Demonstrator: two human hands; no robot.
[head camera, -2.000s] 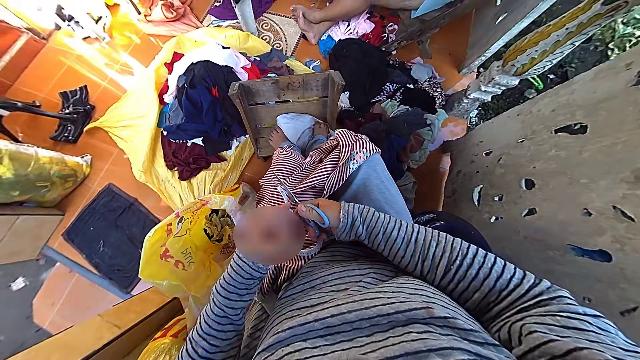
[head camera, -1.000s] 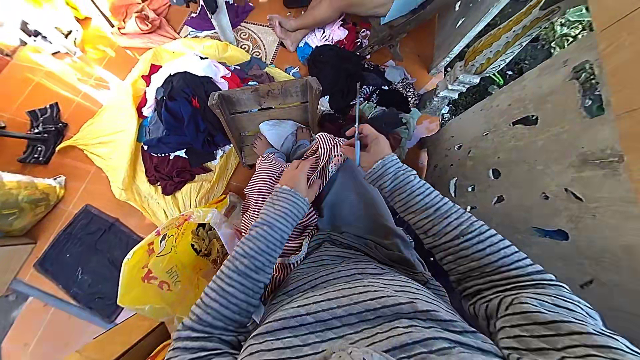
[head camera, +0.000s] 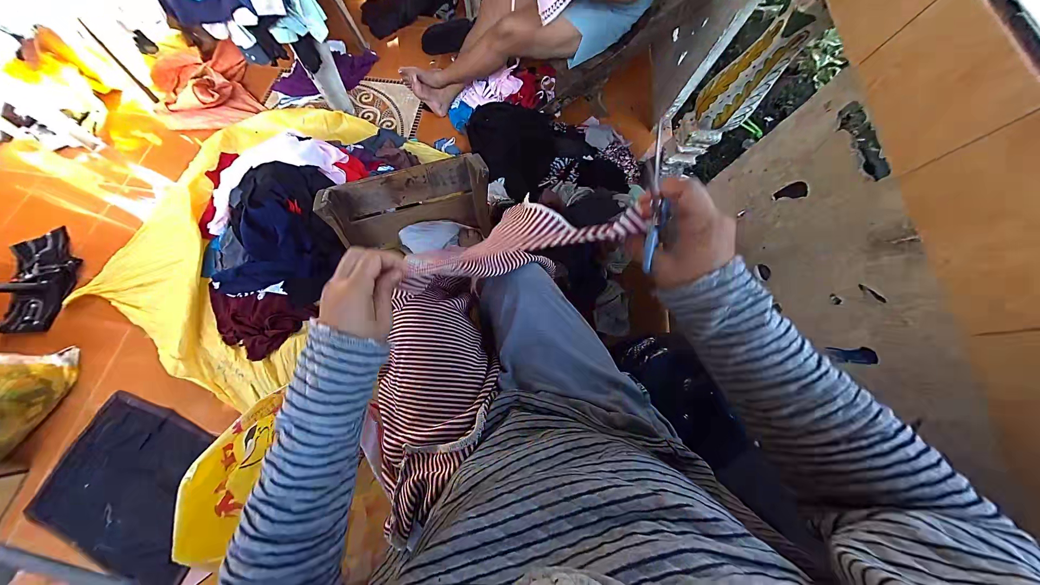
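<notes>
A red-and-white striped knit cloth (head camera: 439, 370) lies over my lap, and a strip of it (head camera: 536, 231) is stretched between my hands. My left hand (head camera: 361, 292) pinches the strip at its left end. In my right hand (head camera: 691, 231) are the strip's other end and a pair of scissors (head camera: 655, 207) with blue handles, its blades pointing up and away from me. Whether the blades are apart cannot be told. Beyond the cloth stands a wooden crate (head camera: 406, 195), with a pale cloth at its near side.
A heap of clothes (head camera: 280, 219) lies on a yellow sheet (head camera: 154, 284) at left. More dark clothes (head camera: 520, 146) lie beyond the crate. A yellow plastic bag (head camera: 227, 479) stands by my left arm. Another person's legs (head camera: 496, 49) are at the top. A worn board (head camera: 845, 268) is at right.
My hands have moved apart, the right one out to the right with the scissors. The striped strip, bunched between them a second ago, is now drawn out.
</notes>
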